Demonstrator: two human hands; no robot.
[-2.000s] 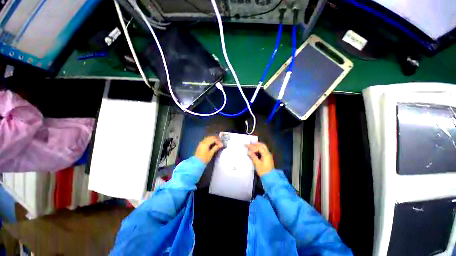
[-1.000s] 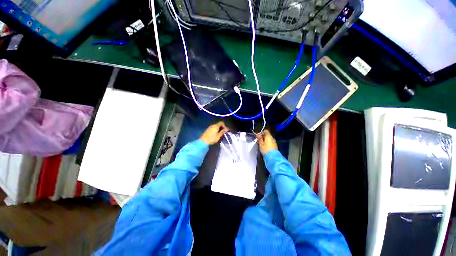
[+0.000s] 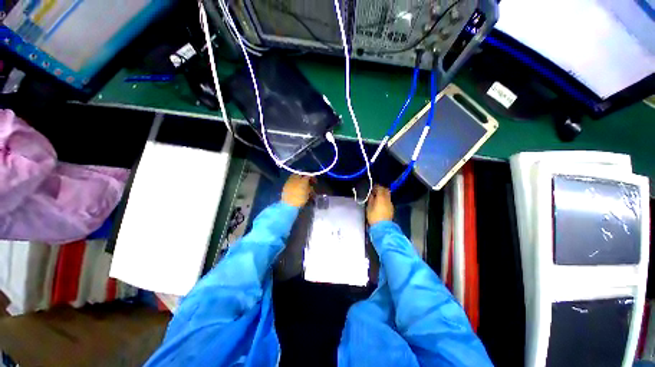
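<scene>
A pale, shiny tablet [image 3: 336, 240] lies in front of my body, over my lap, bright with reflections. My left hand [image 3: 296, 191] is at its upper left corner, fingers curled and partly hidden. My right hand [image 3: 380, 206] is at its upper right edge, fingertips near the hooked lower end of a white cable [image 3: 350, 93]. Whether either hand grips the tablet, its film or the cable is too blurred to tell.
A dark tablet [image 3: 287, 107] with a white cable plugged in overhangs the green bench [image 3: 373, 86]. The coupling plate [image 3: 442, 140] lies right of it, below the tester [image 3: 388, 29]. A foam tray [image 3: 535, 215] holds two tablets at right. A white board [image 3: 169, 215] and pink sleeve [image 3: 50, 179] are left.
My hands have moved from the tablet's top face out to its upper corners. The clear film stretched between them a second ago no longer shows raised. The view has shifted slightly.
</scene>
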